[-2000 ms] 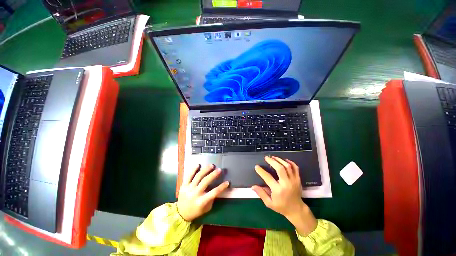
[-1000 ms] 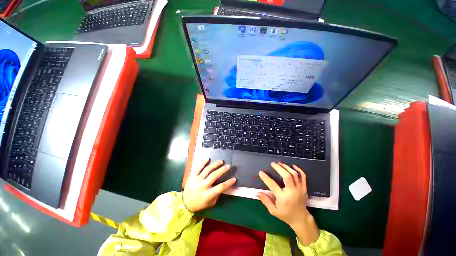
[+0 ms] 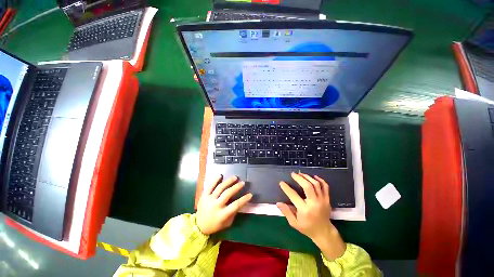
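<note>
An open dark grey laptop stands in front of me on a white liner sheet over a red pad. Its screen shows a blue swirl desktop, a white test dialog window and a thin dark bar above it. The keyboard is uncovered. My left hand rests on the left palm rest and front edge, fingers apart. My right hand rests over the touchpad and right palm rest, fingers spread. Both hands are bare and hold nothing.
A small white square lies right of the laptop on the green bench. Another open laptop on thick red pads stands at left. Thick red pads carry a laptop at right. More laptops stand behind, left, centre and right.
The white dialog window has appeared on the screen, and then the dark bar above it. The camera view has shifted slightly. My hands have stayed in nearly the same place on the laptop.
</note>
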